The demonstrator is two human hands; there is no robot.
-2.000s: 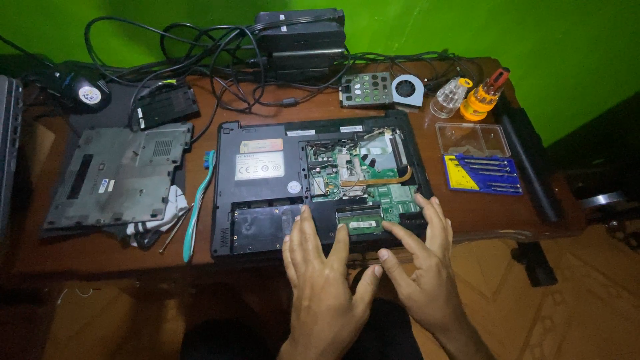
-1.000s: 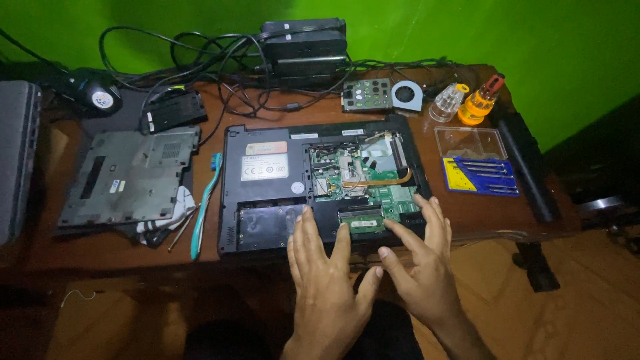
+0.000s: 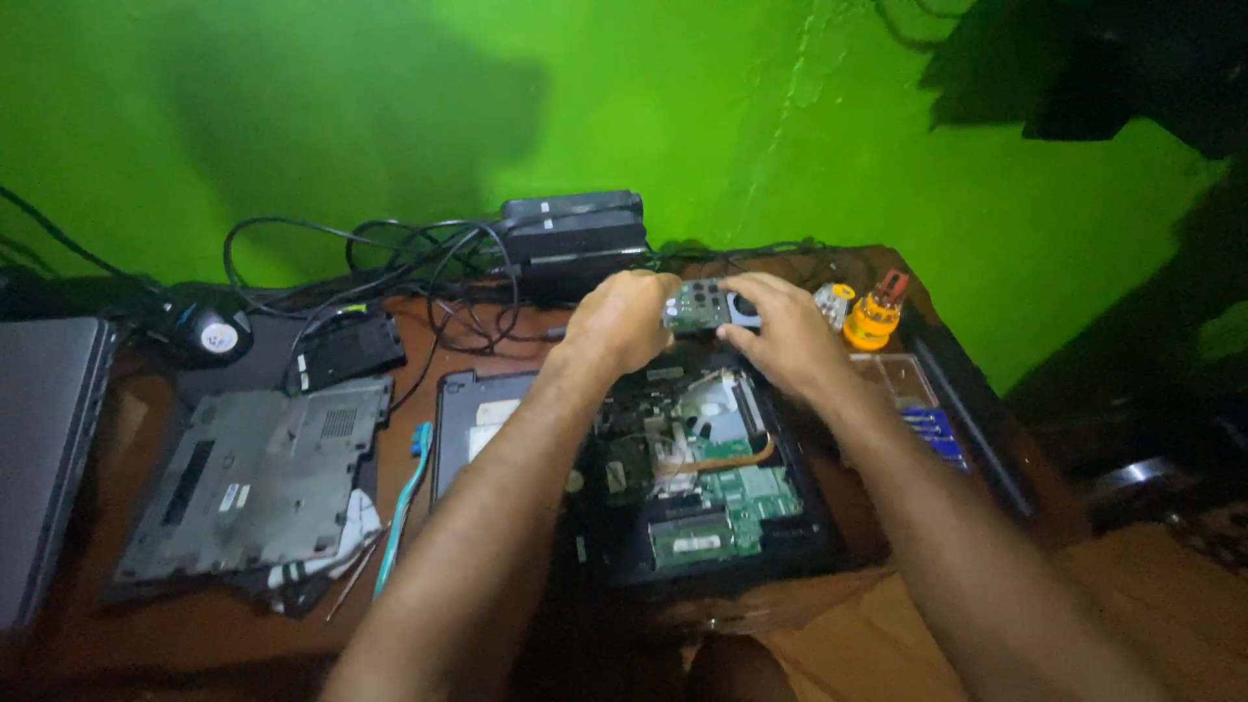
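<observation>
Behind the opened laptop base (image 3: 809, 536), my left hand (image 3: 624, 317) grips the left end of a hard drive with a green circuit board (image 3: 698, 304). My right hand (image 3: 775, 327) has its thumb and fingers around the right end, by a small laptop cooling fan (image 3: 743, 310). Whether drive and fan are joined cannot be told. Below my forearms lie the laptop's green motherboard (image 3: 780, 487), a copper heat pipe (image 3: 726, 463) and a memory module (image 3: 682, 544). My left forearm hides part of the laptop's left side.
At left lie a grey bottom cover (image 3: 263, 478), a teal toothbrush (image 3: 400, 517) and a black drive bay part (image 3: 351, 351). Black cables (image 3: 439, 244) and a black box (image 3: 575, 234) stand behind. An orange screwdriver set (image 3: 871, 322) and a blue-cased screwdriver set (image 3: 934, 437) are at right.
Both hands have moved from the laptop's front edge to the circuit-board drive and fan behind it, and now hold them. The view has shifted upward.
</observation>
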